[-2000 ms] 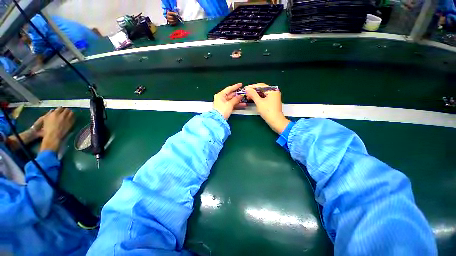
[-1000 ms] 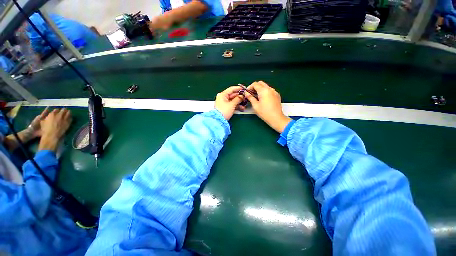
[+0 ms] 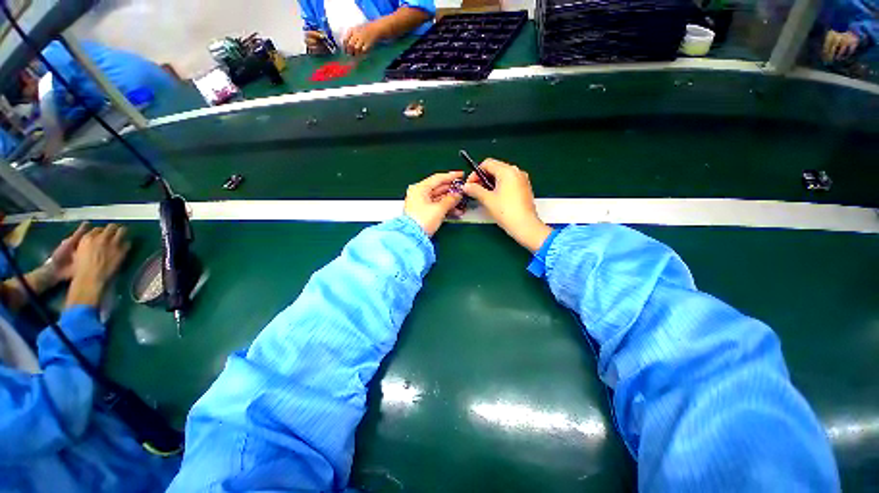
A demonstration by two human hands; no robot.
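Observation:
My left hand (image 3: 433, 200) holds a small dark electronic module (image 3: 457, 189) with purplish glints between its fingertips, above the white strip (image 3: 598, 210) at the belt's edge. My right hand (image 3: 504, 197) is close beside it and holds a thin dark pen-like tool (image 3: 474, 168), perhaps tweezers. The tool's upper end points up and to the left, over the belt. The right fingertips are at the module and hide part of it. The tool's lower end is hidden in the fingers.
A black electric screwdriver (image 3: 174, 252) hangs at left by a round dish (image 3: 149, 279) and a neighbour's hands (image 3: 94, 258). Small modules (image 3: 816, 180) lie spaced along the green belt (image 3: 655, 144). Across it are a black tray (image 3: 461, 45), stacked trays (image 3: 607, 31) and a person's hands (image 3: 359, 38).
The dark tool now stands out above my right fingers. The belt modules have shifted left in view. Across the belt, the person's outstretched arm has drawn back from the red patch.

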